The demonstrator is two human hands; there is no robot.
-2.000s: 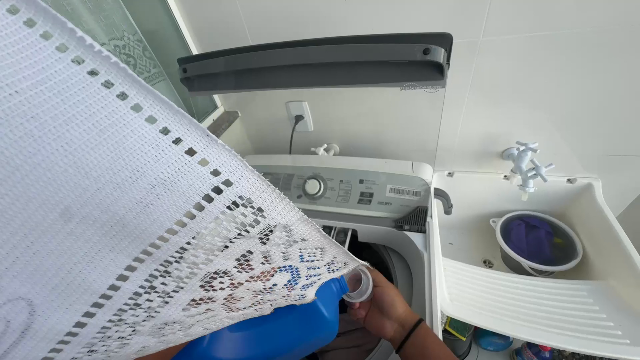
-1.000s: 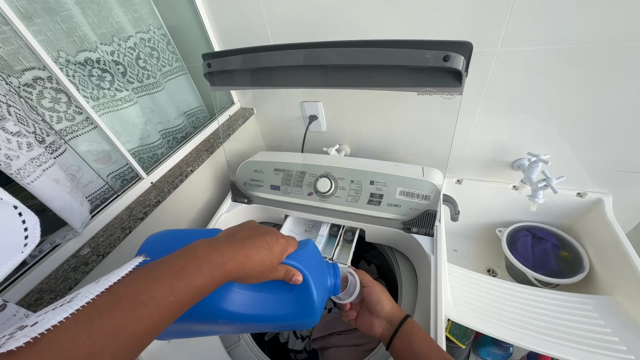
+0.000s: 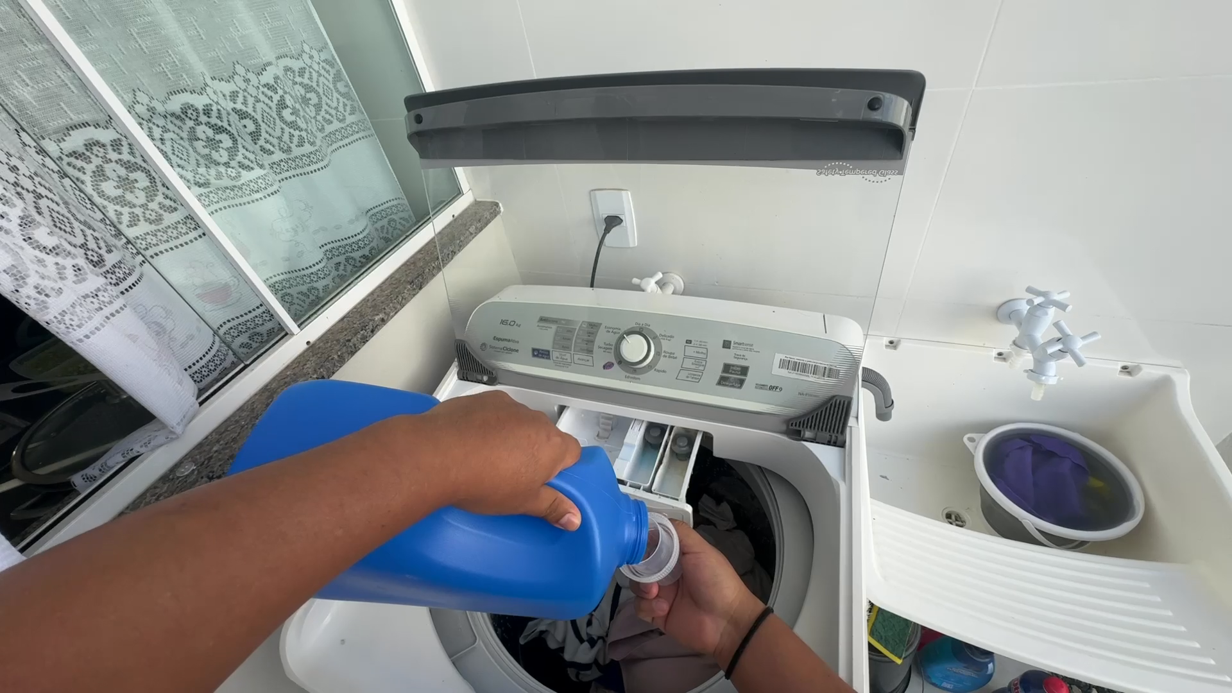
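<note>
My left hand (image 3: 500, 457) grips a large blue plastic jug (image 3: 500, 568), tilted with its neck pointing right. My right hand (image 3: 707, 597) holds a small clear plastic cap (image 3: 656, 551) at the jug's mouth. Whether liquid is flowing, I cannot tell. Both hands are over the open top-loading washing machine (image 3: 837, 500). Behind the jug's neck, the dispenser drawer (image 3: 640, 457) is pulled out, its compartments showing. Clothes (image 3: 654, 645) lie in the drum below my right hand. The control panel (image 3: 664, 356) has a white round knob (image 3: 634, 348).
The raised transparent lid with a grey handle (image 3: 664, 120) stands behind. To the right, a white laundry sink (image 3: 1020, 587) holds a bucket (image 3: 1059, 481) with purple cloth, below a white faucet (image 3: 1044, 332). At left are a granite sill (image 3: 385, 308) and a window with lace curtains (image 3: 260, 144).
The white lace cloth that covered much of the view two seconds ago has moved off to the left, uncovering the jug and my left hand. The cap stays at the jug's mouth.
</note>
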